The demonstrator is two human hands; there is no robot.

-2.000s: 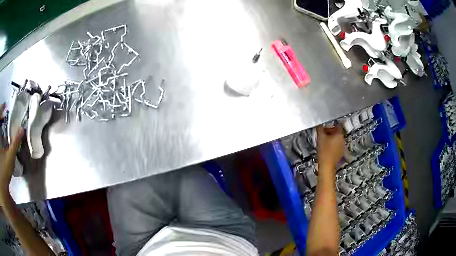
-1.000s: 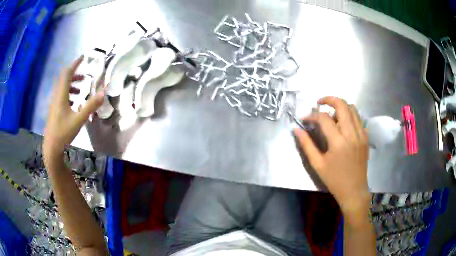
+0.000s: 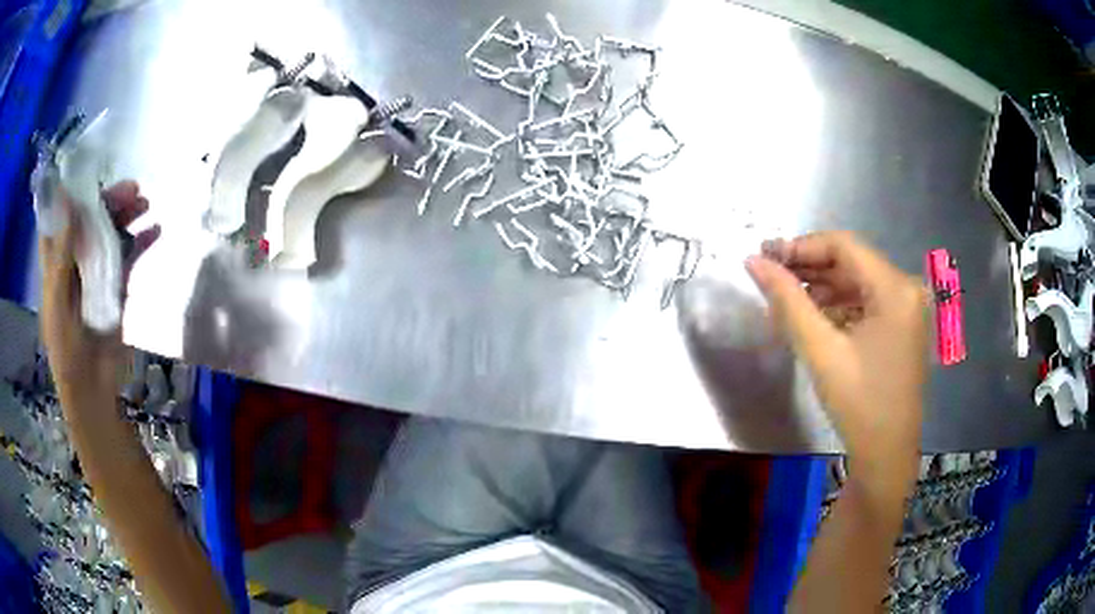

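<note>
My left hand (image 3: 94, 258) is at the bench's left edge, around a white curved handle (image 3: 99, 270); whether it holds more than one is unclear. Other white handles (image 3: 315, 174) with dark rods and springs lie to its right. A tangled heap of silver bent wires (image 3: 576, 168) lies mid-bench, with one wire link (image 3: 678, 264) at its lower right. My right hand (image 3: 847, 294) is above the bench, right of the heap, fingers curled and thumb near the index finger. A small greyish spot shows at its fingertips; I cannot tell whether it is held.
A pink-red bar (image 3: 946, 306), a pale strip (image 3: 1019, 300) and a dark phone-like rectangle (image 3: 1012, 166) lie right of my right hand. More white handles (image 3: 1063, 314) lie at the far right. Crates with blue rims (image 3: 216, 456) and packed handles stand below the bench on both sides.
My right hand came from the right crate to beside the wires, then moved slightly right. My left hand, spread beside the handles a second ago, now has one and is farther left. The view has turned.
</note>
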